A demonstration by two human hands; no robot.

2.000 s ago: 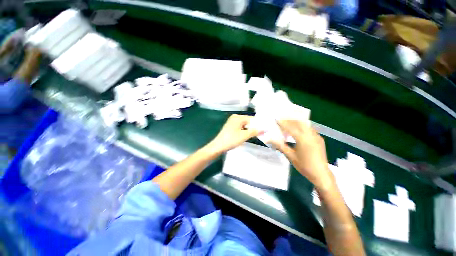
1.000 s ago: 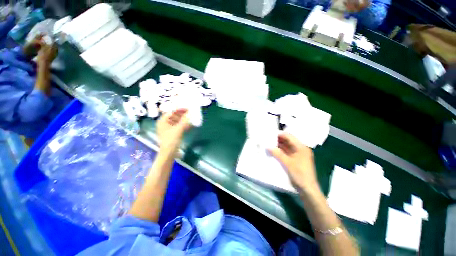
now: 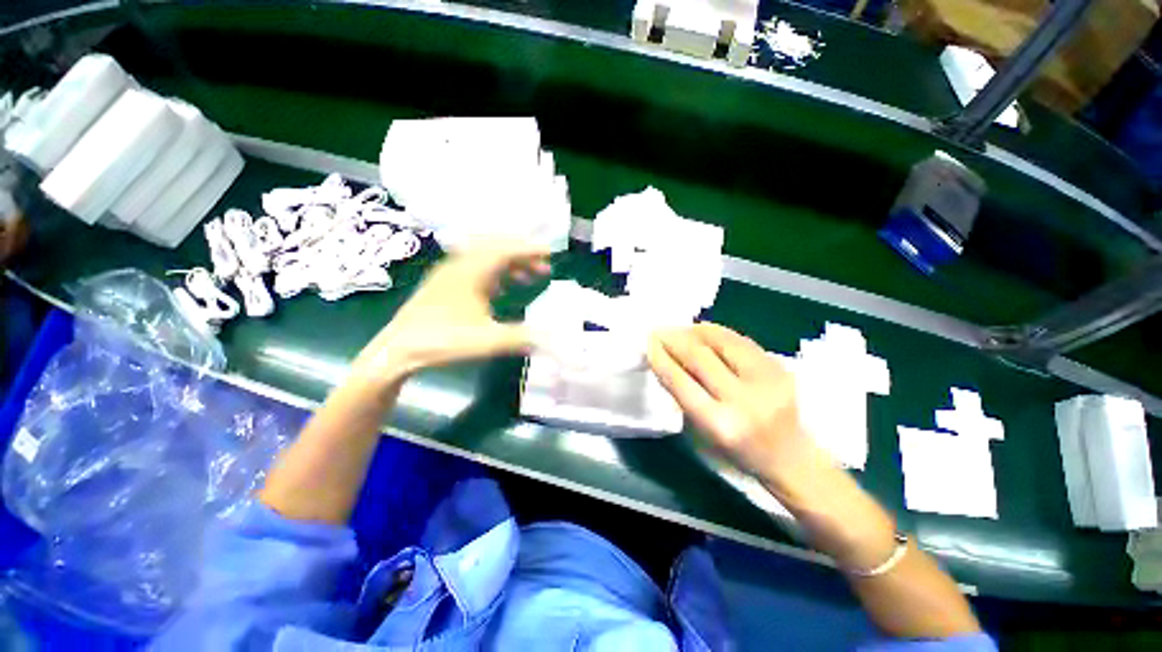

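A white box point(image 3: 599, 399) lies on the dark green bench in front of me. A folded white card insert point(image 3: 589, 329) is over the box, bent up. My right hand point(image 3: 729, 392) holds the insert's right side with its fingers. My left hand point(image 3: 465, 312) is at the insert's left side, thumb near its edge and fingers apart; it is slightly blurred, and I see nothing held in it. A pile of flat card inserts point(image 3: 675, 261) lies behind the box. More card inserts point(image 3: 835, 397) lie right of my right hand.
Coiled white cables point(image 3: 319, 242) lie at left, with stacked white boxes point(image 3: 140, 153) beyond. Another box stack point(image 3: 472, 178) stands behind. Plastic bags point(image 3: 140, 433) fill a blue bin at lower left. A retail box point(image 3: 937, 210) sits on the middle belt. White boxes point(image 3: 1106, 461) stand far right.
My left hand has moved from the cable pile to the insert over the box. The insert is now bent over the box. The view has shifted, and a retail box shows on the middle belt.
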